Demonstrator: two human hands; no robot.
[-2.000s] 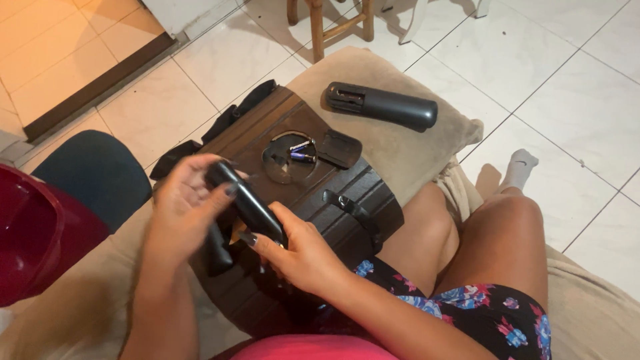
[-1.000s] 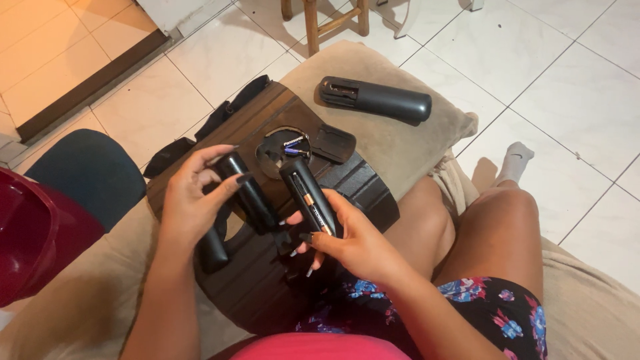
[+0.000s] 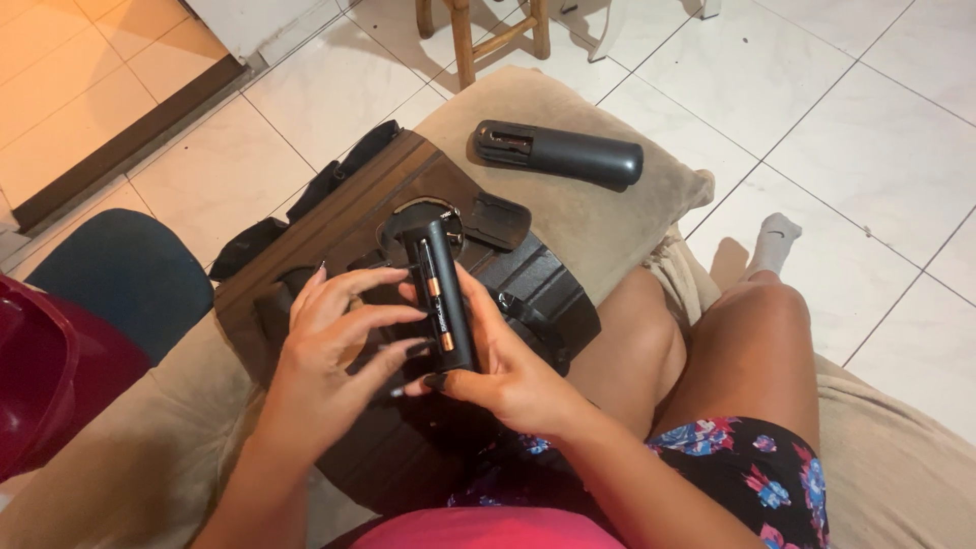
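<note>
My right hand (image 3: pixel 503 366) holds a black handheld device (image 3: pixel 460 324) upright, its battery compartment uncovered. Copper-and-black batteries (image 3: pixel 440 313) lie in a line inside the slot. My left hand (image 3: pixel 343 335) is at the device's left side, fingers spread, the fingertips at its edge. Under both hands lies a dark brown slatted wooden tray (image 3: pixel 412 164). A round dish (image 3: pixel 396 217) on it is partly hidden behind the device. Beside the dish rests a black battery cover (image 3: pixel 499 219). A second, larger black device (image 3: pixel 583 156) with an uncovered compartment lies on the beige cushion (image 3: pixel 549 95).
To the left are a red plastic container (image 3: pixel 57 381) and a dark blue rounded seat (image 3: pixel 126 267). A wooden stool (image 3: pixel 503 40) stands on the tiled floor beyond the cushion. My bare legs (image 3: pixel 732 351) are at the right, on a beige-covered seat.
The black cover part that my left hand held is out of that hand's grasp. The device in my right hand has moved left, beside my left fingers.
</note>
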